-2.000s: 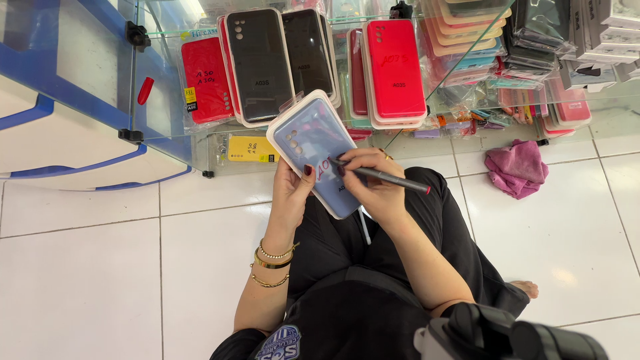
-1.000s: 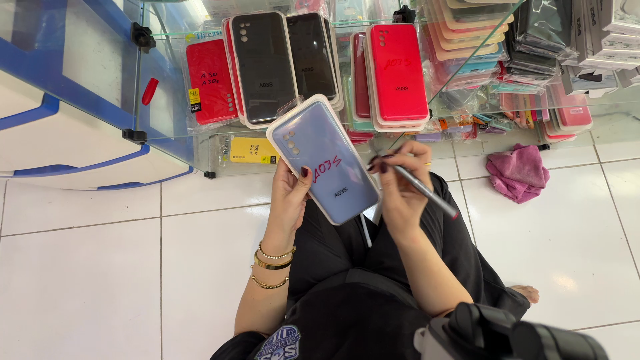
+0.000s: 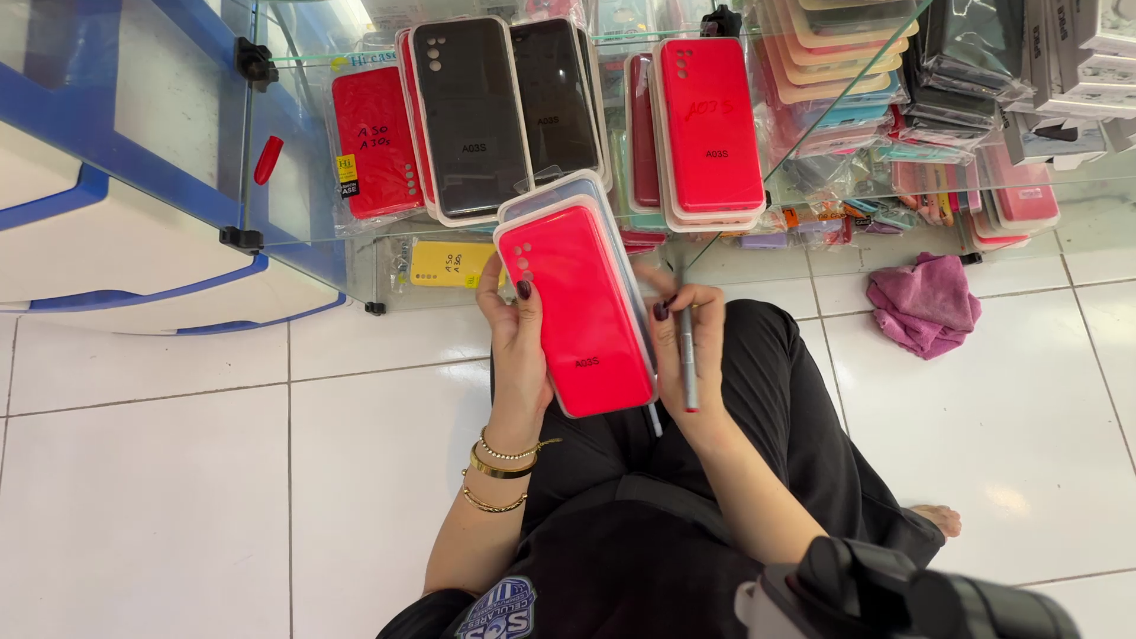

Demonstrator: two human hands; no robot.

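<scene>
My left hand grips two packaged phone cases, its thumb over the left edge. On top is a red phone case in a clear tray, bearing small black print. A blue-grey phone case lies behind it, showing along the top and right edges. To the right of the cases, my right hand holds a grey marker pen with a red end pointing down; its fingertips are close to the cases' right edge and partly blurred.
On the glass shelf lie black phone cases, a red case stack and a red marker cap. A yellow case sits below. Boxes and more cases stand right. A purple cloth lies on the tiled floor.
The red case now lies over the blue-grey one, which was on top a second ago and received red handwriting. My right hand has drawn the marker back from its surface.
</scene>
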